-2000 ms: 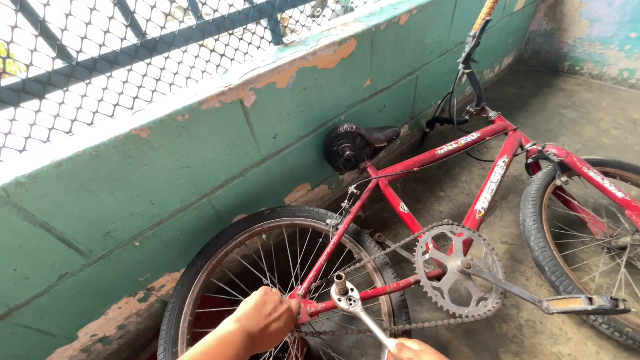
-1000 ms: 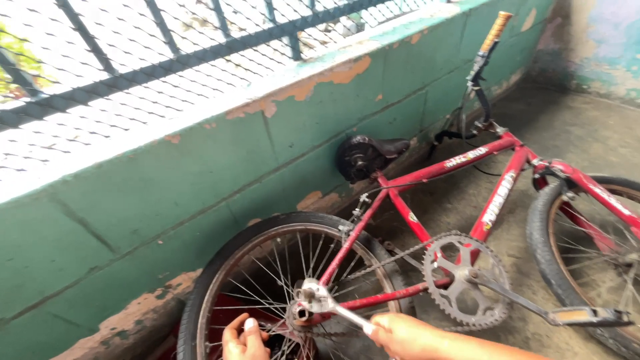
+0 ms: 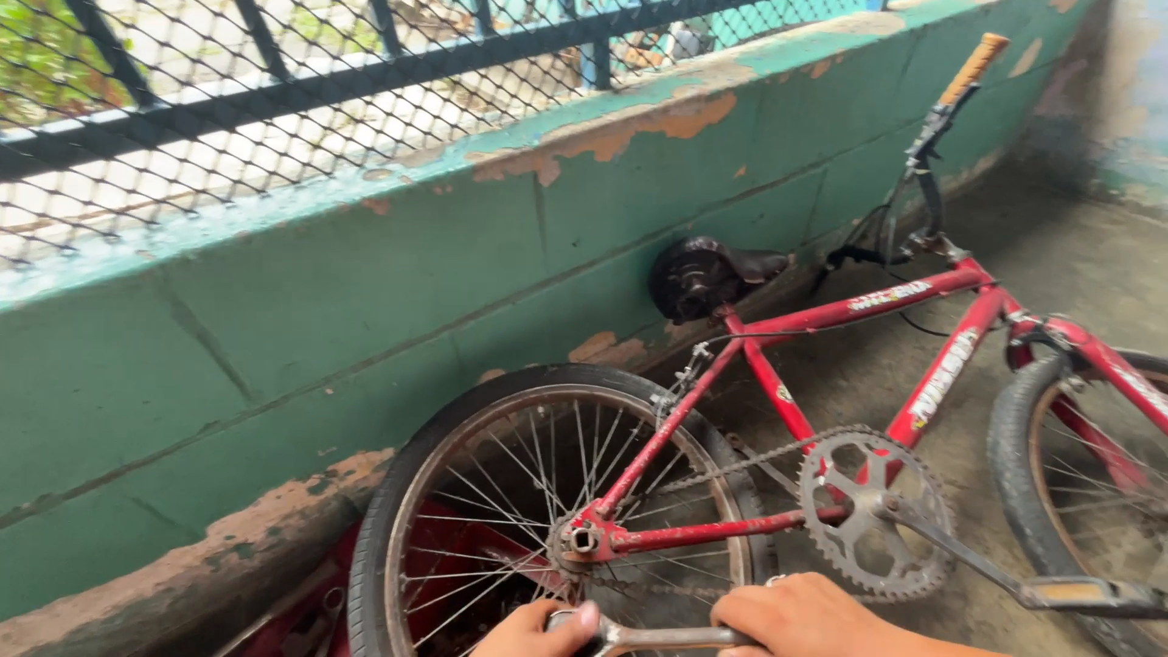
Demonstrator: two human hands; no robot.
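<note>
My left hand [image 3: 540, 630] pinches the head end of a metal ratchet wrench [image 3: 666, 638] at the bottom of the view. My right hand [image 3: 803, 616] is closed around the wrench's handle. Just above them is the rear axle of a red bicycle [image 3: 698, 534], where a socket [image 3: 582, 540] sits on the axle end with its square hole facing me. The spoked rear wheel [image 3: 374, 511] stands around the axle. To the right are the chainring [image 3: 876, 516] and the crank with its pedal [image 3: 1086, 595].
The bicycle leans by its black saddle [image 3: 698, 278] near a green block wall [image 3: 365, 301] with peeling paint. Above the wall runs a metal mesh railing [image 3: 319, 87]. The front wheel [image 3: 1022, 474] is at the right. Red metal with tools lies behind the rear wheel [image 3: 333, 602].
The wrench head was at the rear axle one second ago and is now below it, away from the socket. My left hand has moved onto the wrench head.
</note>
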